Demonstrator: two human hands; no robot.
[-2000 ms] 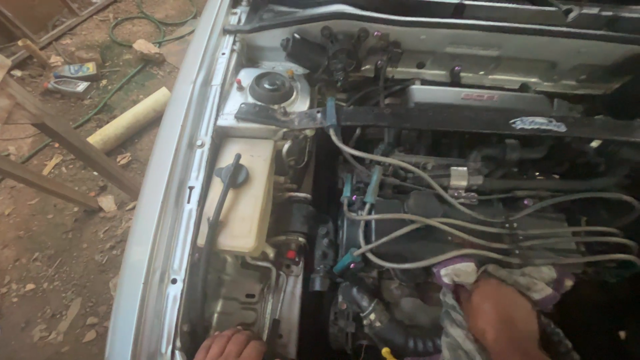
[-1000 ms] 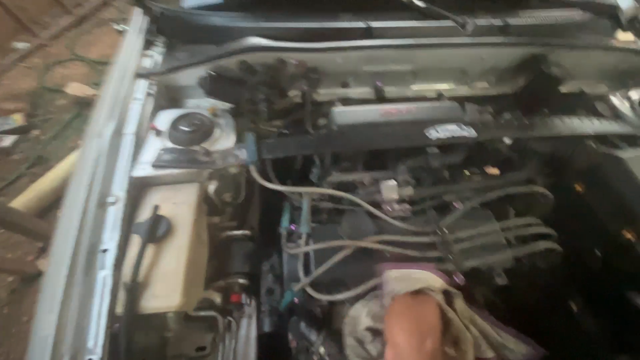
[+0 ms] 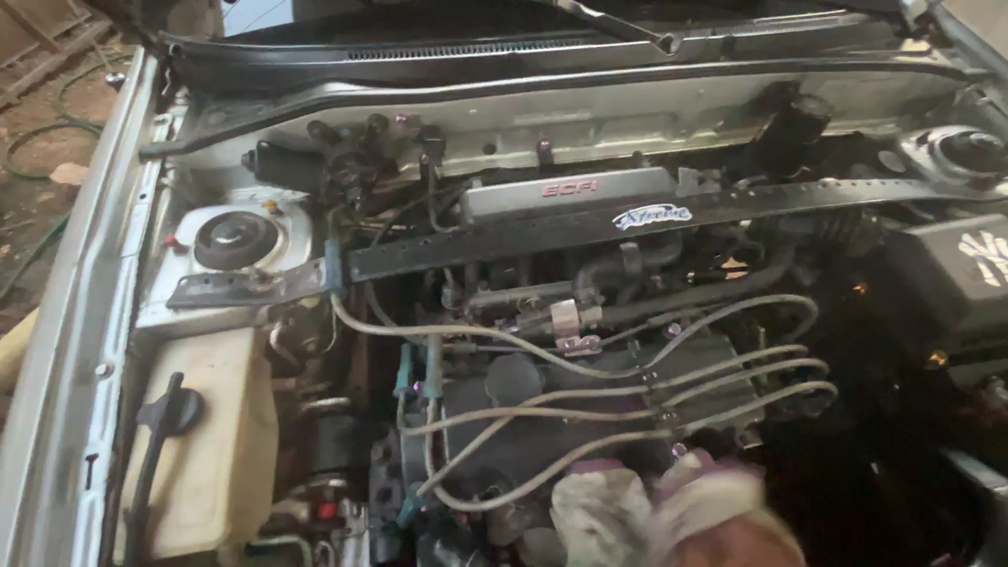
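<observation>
At the bottom edge, right of centre, my right hand (image 3: 728, 539) is blurred and closed on a pale cloth rag (image 3: 602, 504) with purple edging. The rag lies at the front of the engine, just below the grey spark plug wires (image 3: 551, 472), which loop over the dark engine cover (image 3: 512, 429). Teal boots (image 3: 405, 368) cap the wires' left ends. Part of the hand is cut off by the frame edge. My left hand is out of view.
A black strut brace (image 3: 488, 246) crosses the bay between the strut towers. A cream plastic reservoir (image 3: 228, 441) with a black cap and hose stands at left, beside the fender edge (image 3: 87, 315). A black battery or box cover (image 3: 957, 260) is at right. A wiper arm (image 3: 622, 24) shows at top.
My left hand, at the bottom by the reservoir two seconds ago, has left the view. My right hand stays on the rag near the engine front. The view has shifted right and up.
</observation>
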